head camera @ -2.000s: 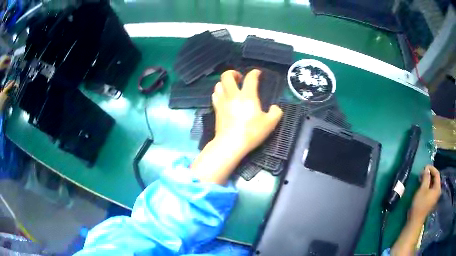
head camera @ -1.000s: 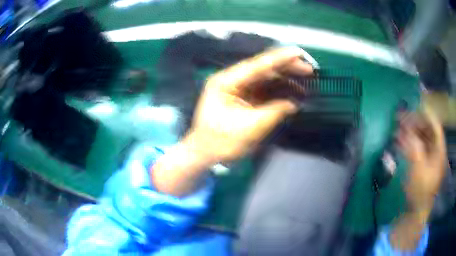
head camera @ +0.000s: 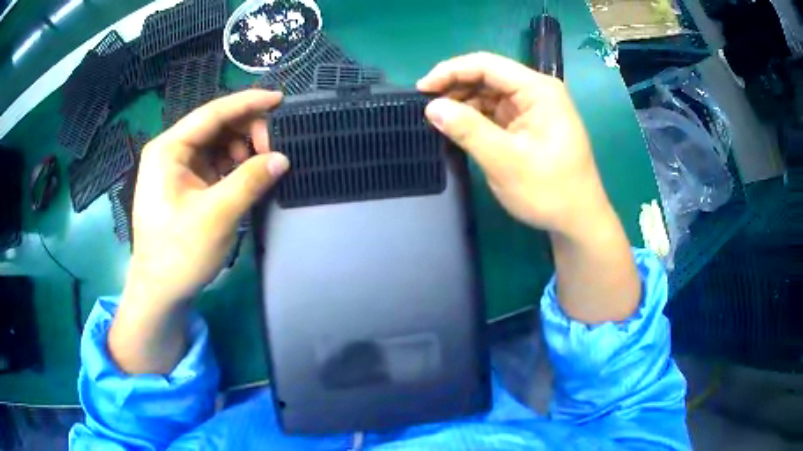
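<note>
A dark grey-black rear housing (head camera: 370, 282) lies in front of me, its near end at my body. A black slotted vent grille (head camera: 361, 150) lies over the opening at its far end. My left hand (head camera: 189, 189) pinches the grille's left edge between thumb and fingers. My right hand (head camera: 519, 141) pinches the far right corner, thumb on top. Whether the grille is fully seated cannot be told. A label patch (head camera: 379, 359) shows near the housing's near end.
Loose grilles (head camera: 189, 84) are piled at the back left, beside a white-rimmed screw dish (head camera: 273, 33). The electric screwdriver (head camera: 546, 44) is at the back right. Clear plastic bags (head camera: 691, 167) lie in a crate at right. Black panels (head camera: 18, 321) stand at the left edge.
The grille has gone from my left hand's grasp above the housing onto its opening. My right hand has moved from beside the screwdriver to the grille. The view has turned right.
</note>
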